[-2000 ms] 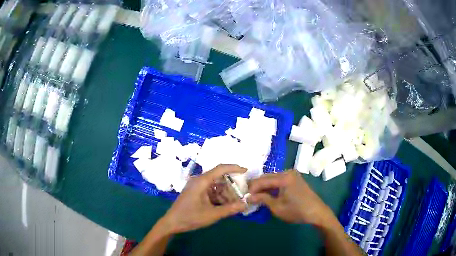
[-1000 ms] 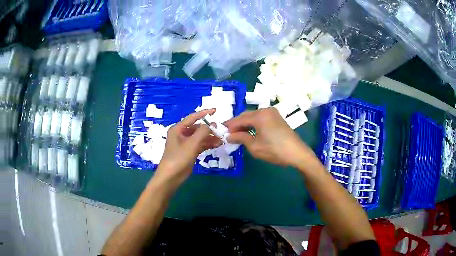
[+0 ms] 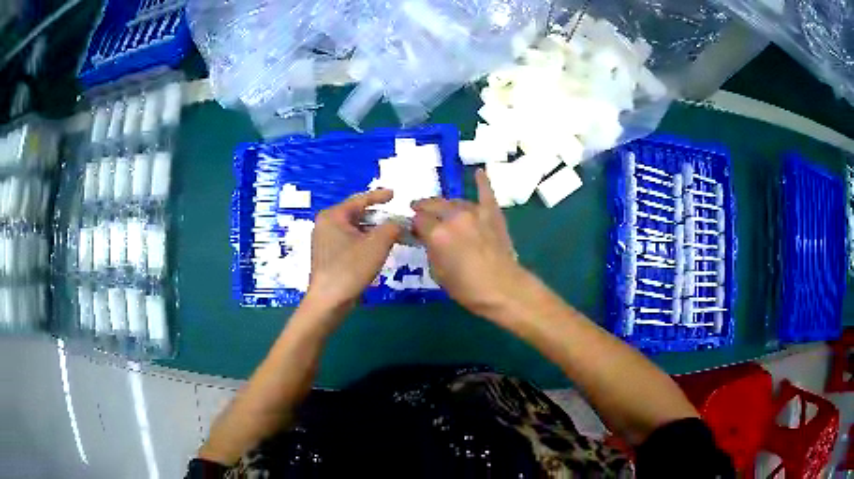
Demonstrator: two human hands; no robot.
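Note:
My left hand (image 3: pixel 351 245) and my right hand (image 3: pixel 463 245) meet over the blue central tray (image 3: pixel 328 159). A small white piece (image 3: pixel 401 221) is between their fingertips, partly hidden by the fingers and blurred; it seems pinched by both hands. My right index finger points up, away from the piece. Flat white pieces (image 3: pixel 409 178) lie heaped in the tray's right part, and more white pieces (image 3: pixel 286 253) lie in its left part, partly behind my left hand.
Cream foam blocks (image 3: pixel 562 103) lie behind right. Crumpled clear bags (image 3: pixel 412 47) are at the back. A blue tray of headed sticks (image 3: pixel 618 243) and stacked blue trays (image 3: pixel 812 248) stand right. Clear blister trays of white units (image 3: pixel 122 248) stand left. Red stools (image 3: pixel 740 412) are below right.
The view has shifted, showing more of my lap. Both hands are still together over the tray. The thin rod-like part seen between them earlier no longer shows clearly, and my right index finger is now raised.

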